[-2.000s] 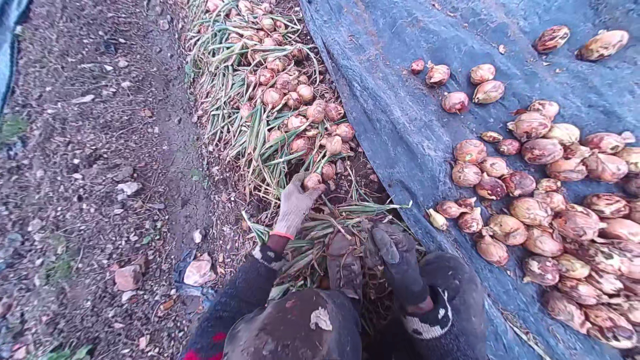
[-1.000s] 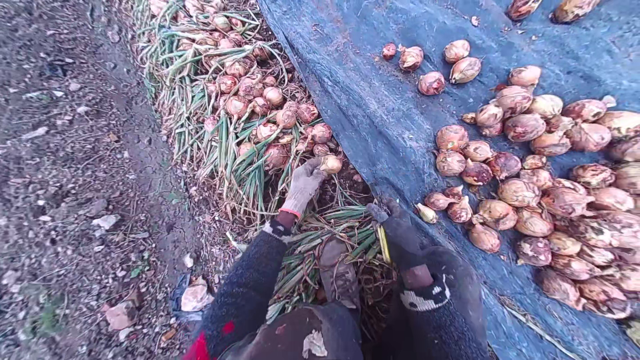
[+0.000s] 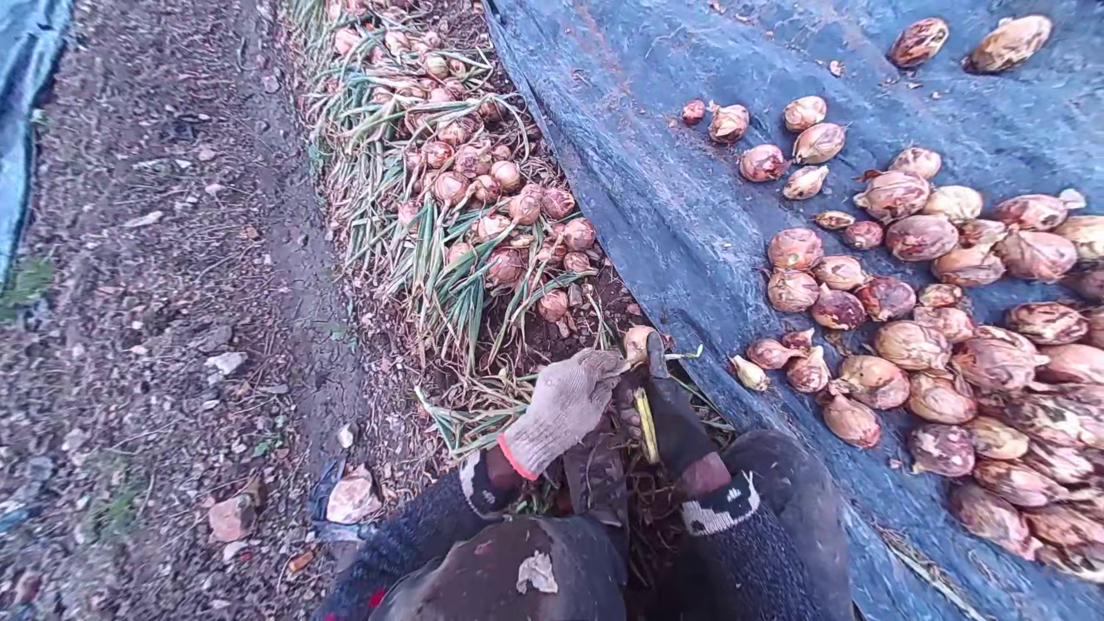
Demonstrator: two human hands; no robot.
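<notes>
My left hand (image 3: 565, 405), in a pale knit glove with a red-orange cuff edge, holds an onion (image 3: 639, 345) by its left side. My right hand (image 3: 671, 418), in a dark glove, is close against the onion's right side; a dark, narrow tool (image 3: 657, 355), perhaps a blade, shows at its fingertips. A yellow-handled piece (image 3: 645, 424) lies along the right palm. Above my hands, pulled onions with green tops (image 3: 504, 224) lie in a row on the soil. Many trimmed onions (image 3: 914, 345) lie on a blue tarp (image 3: 638, 207) at the right.
Stony soil (image 3: 190, 345) runs along the left, with a large stone (image 3: 352, 496) and a reddish stone (image 3: 233, 518). Another blue sheet (image 3: 30, 112) edges the far left. Cut green leaves (image 3: 479, 414) lie beside my knees (image 3: 509, 569).
My left hand has brought the onion from the row's near end toward me and to the right. My two hands, apart before, now meet at the onion.
</notes>
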